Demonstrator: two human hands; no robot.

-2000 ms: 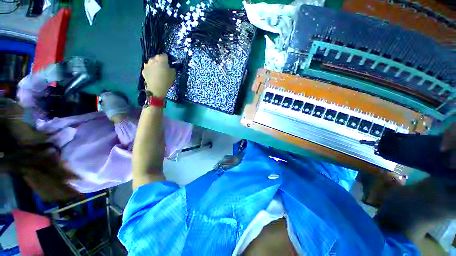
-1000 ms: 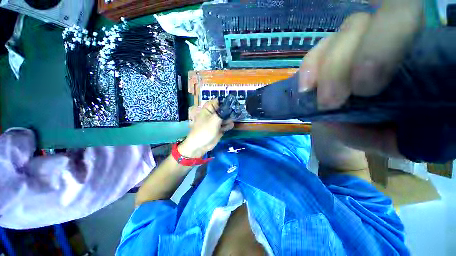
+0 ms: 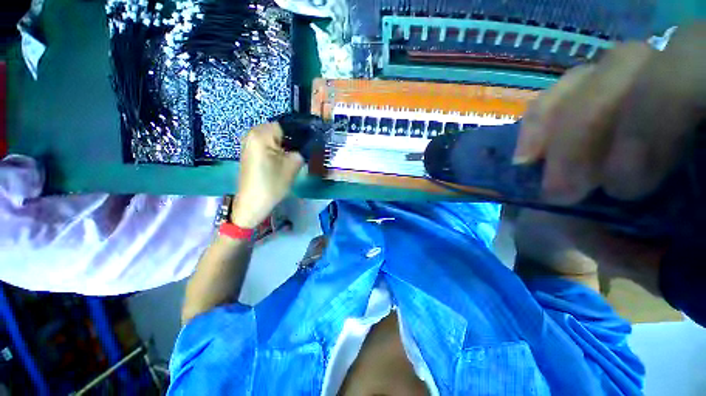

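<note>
My right hand point(image 3: 596, 128), large and blurred close to the camera, is closed around the electric screwdriver point(image 3: 480, 158). The screwdriver's tip points left over the silver heat sink bar point(image 3: 371, 158). The bar lies in the orange jig point(image 3: 433, 97), with a row of small black squares point(image 3: 399, 126) along it. My left hand point(image 3: 271, 162), with black coverings on its fingertips, is at the jig's left end, beside the parts tray. Its fingers are bent and blurred; whether they hold anything cannot be told.
The black parts tray point(image 3: 192, 124) holds many tiny silver screws point(image 3: 240, 108) and black leads with white ends point(image 3: 139, 77). A teal comb-shaped frame point(image 3: 495, 73) lies behind the jig. Crumpled white wrap point(image 3: 334, 50) is beside it. A person's pink sleeve point(image 3: 116, 240) is at left.
My left hand has moved left from over the bar to the jig's left end. The screwdriver has shifted right, and more black squares are visible.
</note>
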